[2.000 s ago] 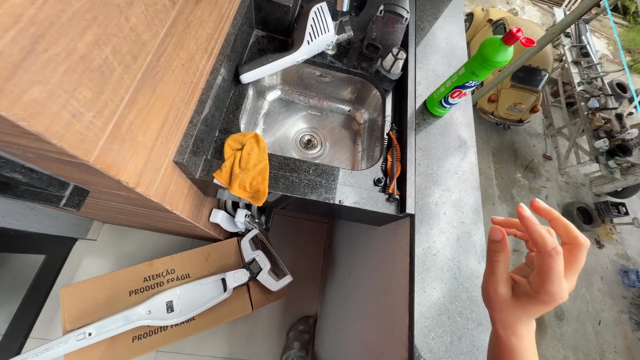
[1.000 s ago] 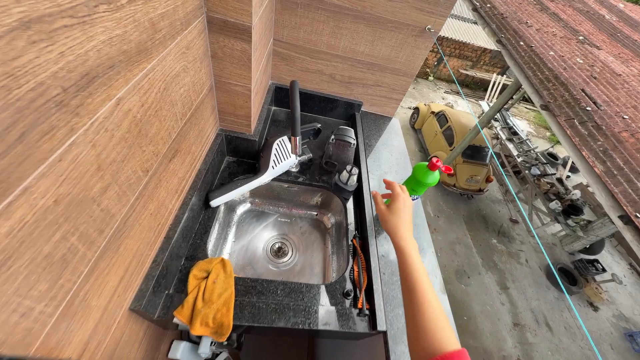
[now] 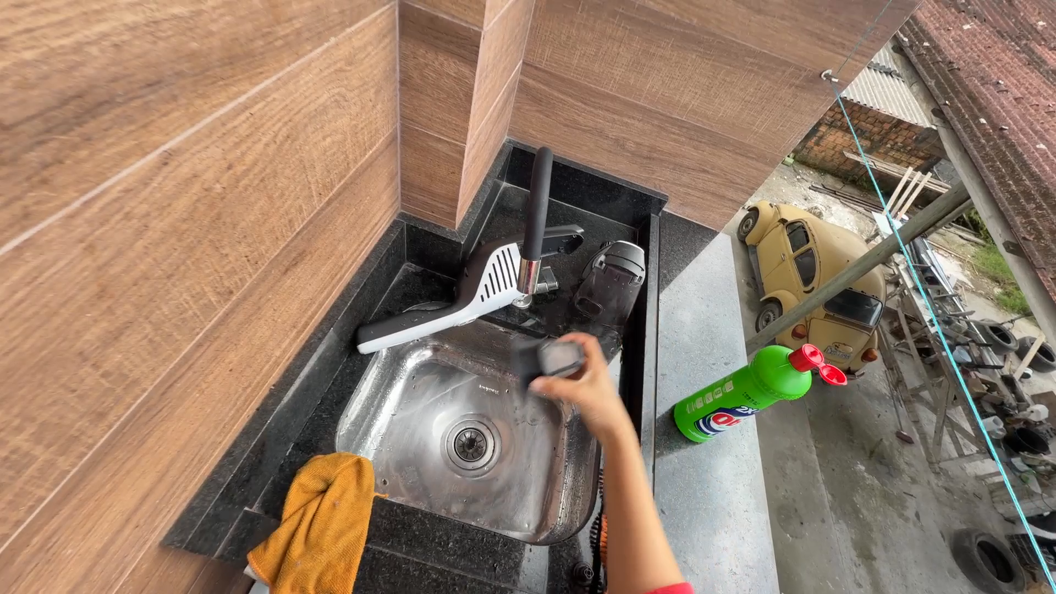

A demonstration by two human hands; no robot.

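Note:
My right hand [image 3: 582, 384] holds a small dark and grey part [image 3: 549, 360], blurred by motion, over the right side of the stainless steel sink [image 3: 412, 487]. Behind the basin stands a tap with a black spout [image 3: 538, 206]. A white and black vacuum cleaner handle piece [image 3: 487, 285] leans across the back left rim. Right of the tap sits a dark translucent vacuum part [image 3: 612, 285]. An orange cloth [image 3: 322, 524] hangs over the front left edge. On the grey ledge a green bottle [image 3: 742, 392] with an open red cap stands right of my hand. My left hand is out of view.
Black granite [image 3: 437, 544] surrounds the sink, with wood-look wall tiles [image 3: 247, 206] on the left and behind. A black brush roller with orange strips [image 3: 602, 528] lies by my forearm. Beyond the ledge [image 3: 709, 511] is a drop to a yard with a beige car [image 3: 813, 272].
My right hand has moved from near the bottle to above the sink and now holds a small part. The view has shifted toward the sink and back wall.

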